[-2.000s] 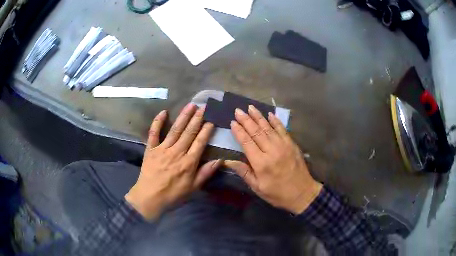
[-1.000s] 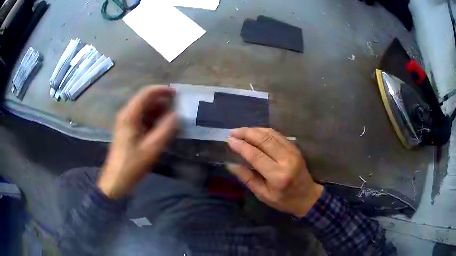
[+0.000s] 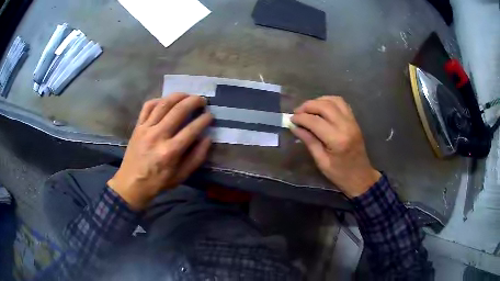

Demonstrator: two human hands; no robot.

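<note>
A white backing piece (image 3: 246, 136) lies flat near the table's front edge. A dark fabric piece (image 3: 246, 95) lies on it. A narrow grey strip template (image 3: 246, 115) lies lengthwise across the dark piece, and its pale right end sticks out past both pieces. My right hand (image 3: 327, 137) pinches that end between thumb and fingers. My left hand (image 3: 170, 142) rests on the left part of the layers, with its fingers bent. It hides the template's left end, so its hold there is unclear.
An iron (image 3: 438, 110) stands at the right. Spare dark pieces (image 3: 290, 17) and a white sheet (image 3: 167, 19) lie at the far side. Fanned finished strips (image 3: 66, 60) lie at the left, with another bundle (image 3: 13, 63) by the edge. Thread scraps lie at the right.
The strip template now lies on the dark piece. My left hand has come down onto the layers. My right hand has moved right to the template's end. The view has shifted.
</note>
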